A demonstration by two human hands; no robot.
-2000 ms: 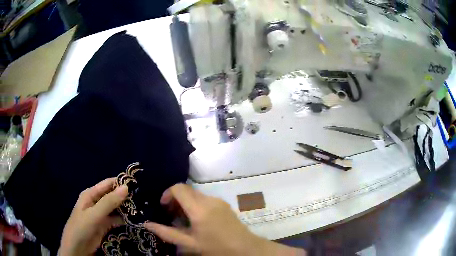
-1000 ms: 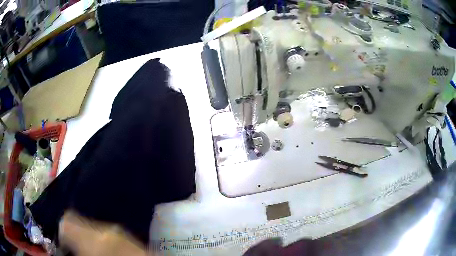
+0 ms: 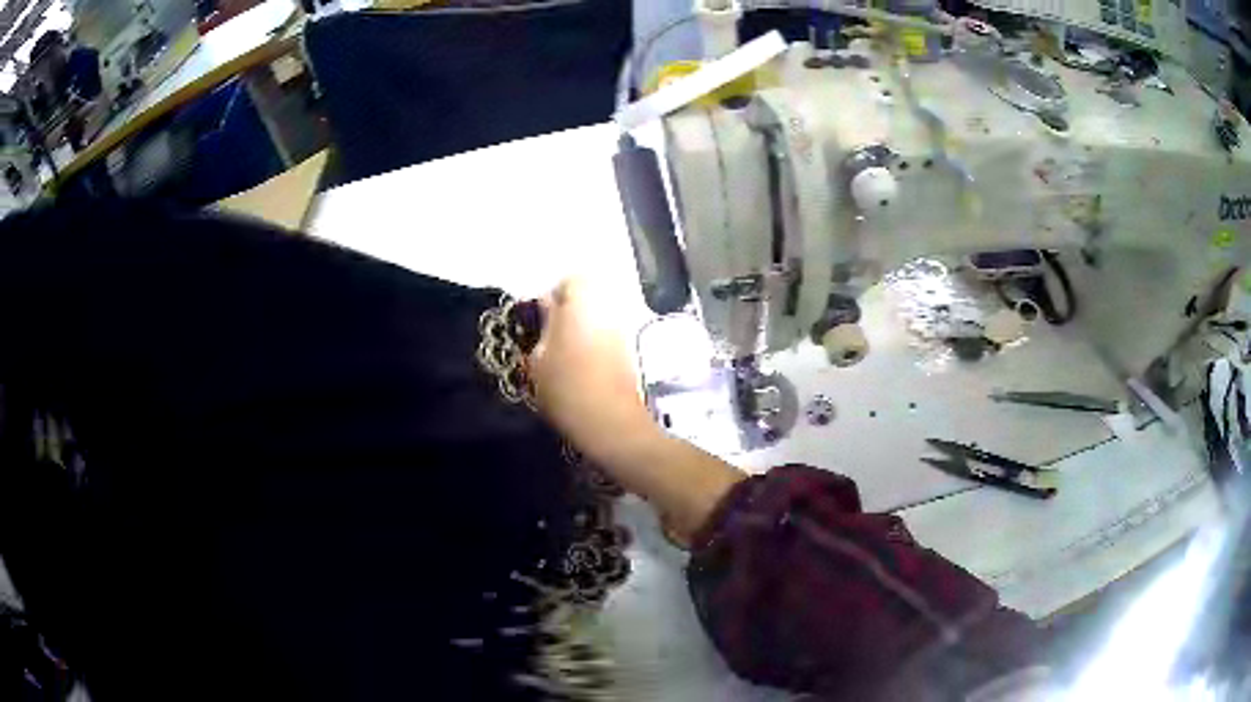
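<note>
A large black garment piece fills the left of the view, spread over the table's left part. Its right edge carries cream-gold scalloped edging, blurred towards the bottom. My right hand, in a dark red sleeve, holds the upper corner of this edging, left of the needle area. My left hand is not in view; the cloth covers the left side. The presser foot and needle area is lit, with no cloth under it that I can see.
The off-white sewing machine stands at the right. Black thread snips and tweezers lie on the table in front of it. Small parts lie beneath the arm. Black-and-white strips hang at the far right. Cardboard shows behind the cloth.
The garment piece has been lifted and spread across the left, now hiding the red basket and brown patch. My right hand has come up to its edging. My left hand, seen earlier, is out of view.
</note>
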